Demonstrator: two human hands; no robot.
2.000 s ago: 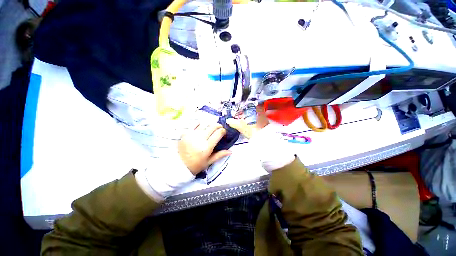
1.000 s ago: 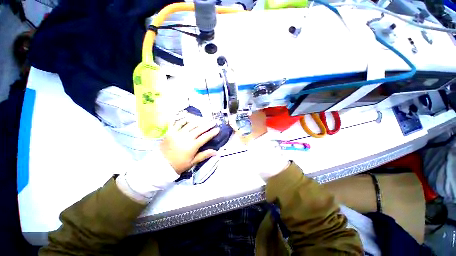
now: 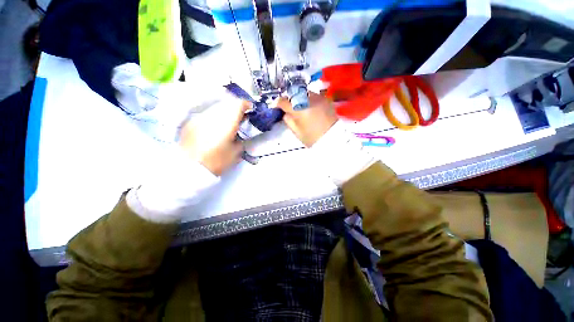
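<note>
A small navy piece (image 3: 264,117) lies at the presser foot (image 3: 267,88) of the sewing machine. My left hand (image 3: 217,133) grips its left side with bent fingers, slightly blurred. My right hand (image 3: 308,118) is just right of the presser foot, with its fingertips at the piece's right edge; whether it pinches the cloth is unclear. Pale lining (image 3: 135,88) joined to a large dark navy cloth (image 3: 88,34) lies heaped left of the needle.
Red-covered shears (image 3: 362,91) lie right of the needle, with a pink and blue tool (image 3: 376,139) in front. A lime-green lamp end (image 3: 158,41) hangs at upper left. A black control panel (image 3: 434,41) is at upper right. Measuring tape (image 3: 264,217) runs along the table's front edge.
The view has moved closer to the needle area. My left hand has gone from lying flat on the navy piece to gripping its side. My right fingers have moved in to the piece's right edge.
</note>
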